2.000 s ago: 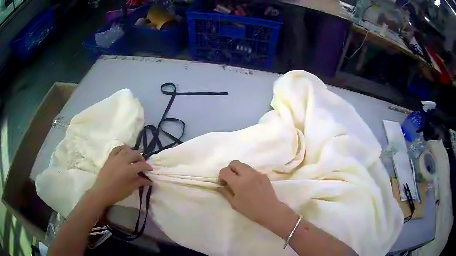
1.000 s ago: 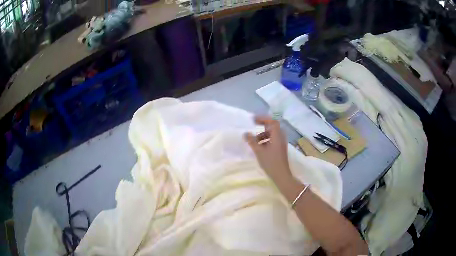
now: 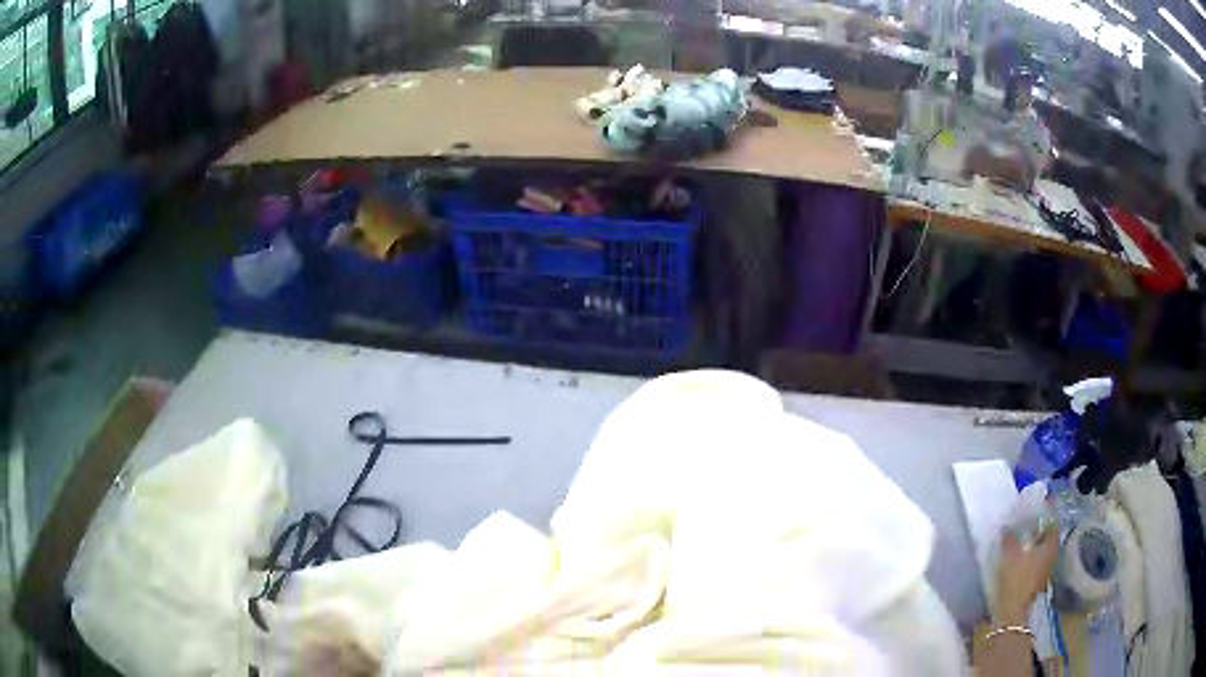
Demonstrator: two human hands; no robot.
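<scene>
The cream dress [image 3: 754,516] lies bunched over the front middle of the table, its pale puffed part [image 3: 185,542] at the left. Black ties [image 3: 351,516] lie looped on the table and over the cloth between them. My right hand [image 3: 1025,569] is at the far right, over the white paper strip [image 3: 981,500] and beside the pale tape roll [image 3: 1088,562]; its fingertips are by a clear object, and whether it grips anything is unclear. A blurred brownish patch at the bottom edge, left of centre, may be my left hand; its state cannot be seen.
A blue spray bottle [image 3: 1049,447] stands at the table's right end, with cream cloth [image 3: 1153,569] draped beyond it. An open cardboard box [image 3: 86,509] is at the left end. Blue crates [image 3: 575,284] and a wooden table [image 3: 450,126] stand behind.
The view has swung right, then back left and up. My right hand has moved from the dress to the items at the table's right end. My left hand has left the gathered cloth where it was.
</scene>
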